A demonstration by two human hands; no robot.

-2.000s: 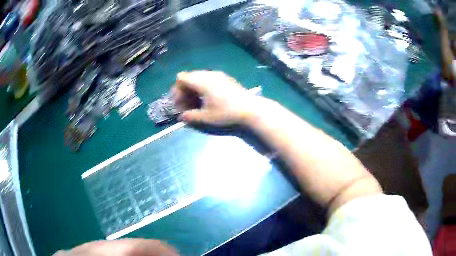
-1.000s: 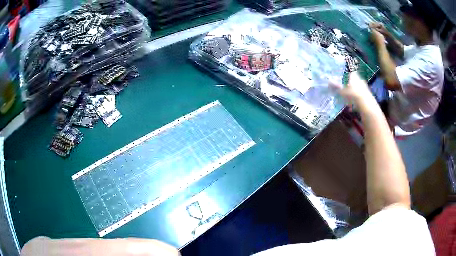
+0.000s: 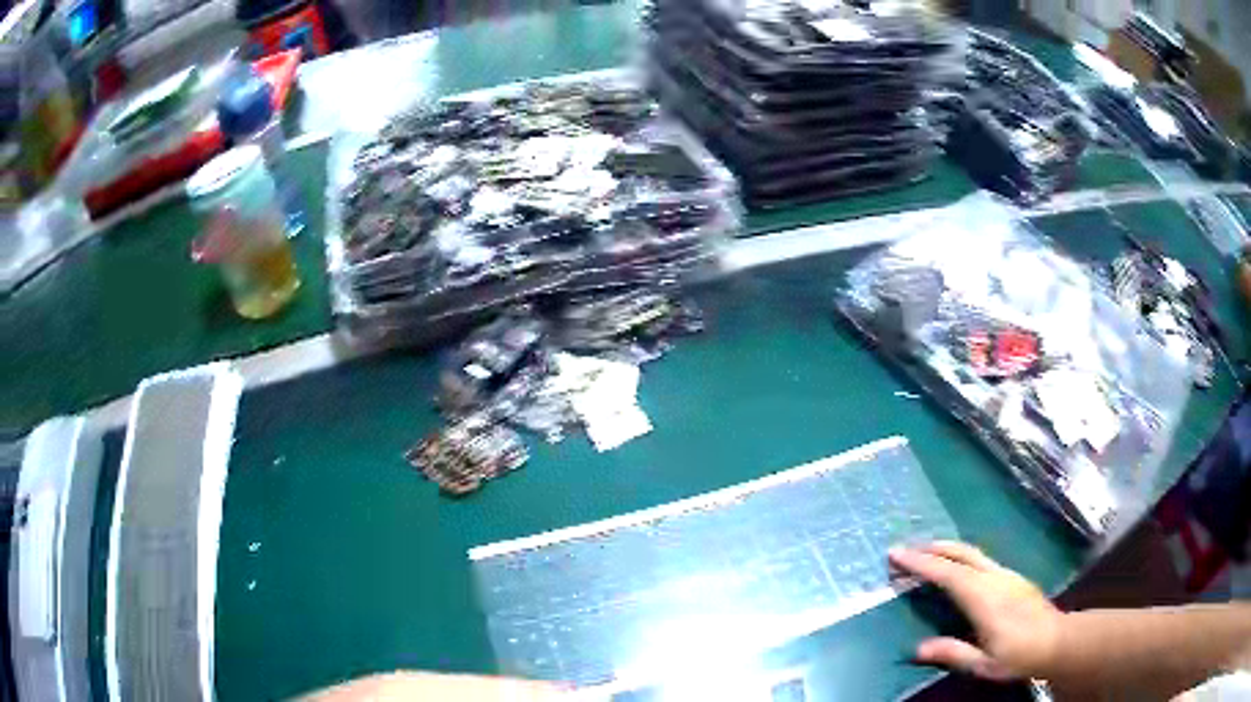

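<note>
The long translucent sticker sheet (image 3: 713, 555) lies flat on the green bench top, with strong glare over its lower middle. My right hand (image 3: 981, 610) is at the sheet's right end, fingers apart, fingertips at its near right edge; nothing shows in it. My left hand (image 3: 425, 688) is cut off by the bottom edge of the picture, near the sheet's lower left; its fingers are hidden. A loose heap of small circuit boards (image 3: 515, 391) lies beyond the sheet to the left.
A clear tray heaped with boards (image 3: 535, 206) stands behind the loose heap. A tall stack of trays (image 3: 809, 96) is further back. A clear bag of boards (image 3: 1022, 357) with a red patch lies right. Spare sheets (image 3: 172, 535) lie left. A lidded drink jar (image 3: 247, 240) stands back left.
The view has swung left. My right hand has come from beside the clear bag back to the sheet's right end. The other person is now almost out of view at the right edge.
</note>
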